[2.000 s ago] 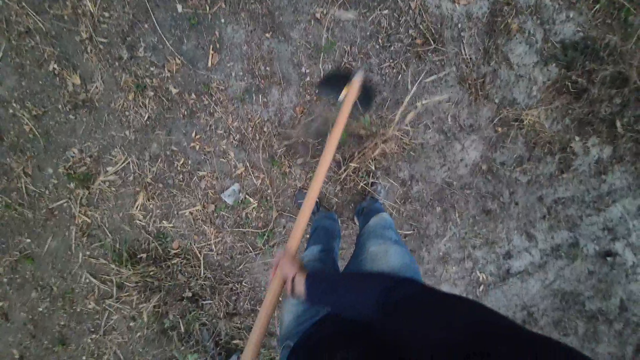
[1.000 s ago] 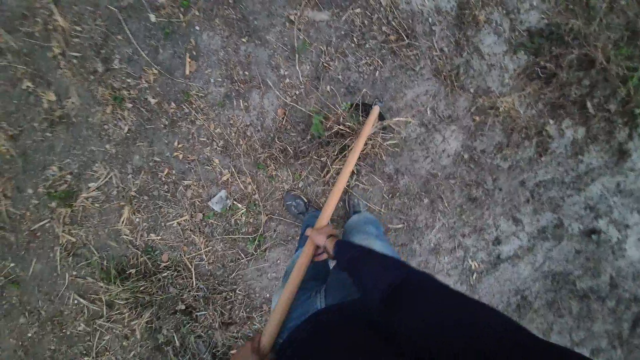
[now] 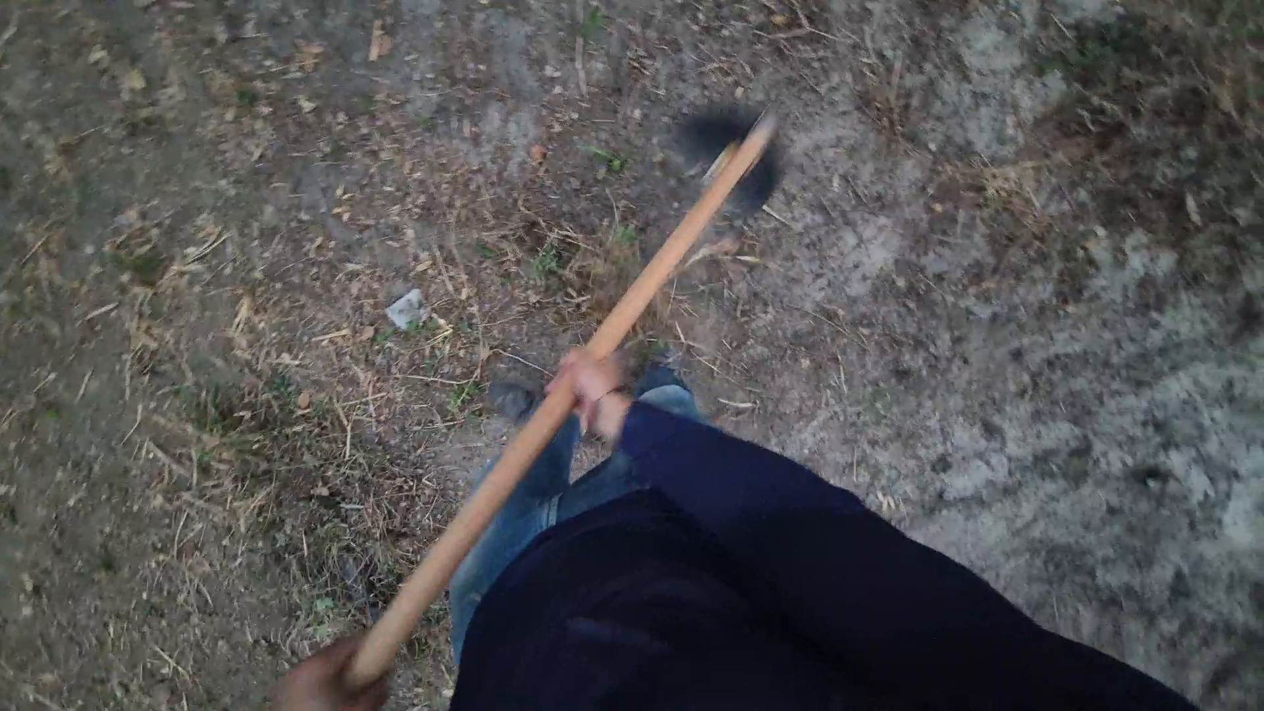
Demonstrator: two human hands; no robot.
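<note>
A long wooden handle (image 3: 513, 459) runs diagonally from the lower left to a dark, motion-blurred hoe-like head (image 3: 731, 158) at the upper middle. My right hand (image 3: 591, 385), at the end of the dark sleeve, is wrapped around the handle near its middle, over my legs. At the bottom left, my left hand (image 3: 334, 676) grips the rear end of the handle, partly cut off by the frame edge. The blurred head is over the soil beyond my feet; whether it touches the ground I cannot tell.
Dry grass and weeds (image 3: 592, 267) lie just ahead of my shoes (image 3: 513, 395). A pale scrap (image 3: 406, 309) rests on the ground to the left. Pale bare soil (image 3: 1116, 434) spreads at the right, with brushy dry growth (image 3: 1136, 148) at the upper right.
A second ago the tool's head was down in the dry stalks; now it is blurred and farther out from my feet. Both hands are still on the handle.
</note>
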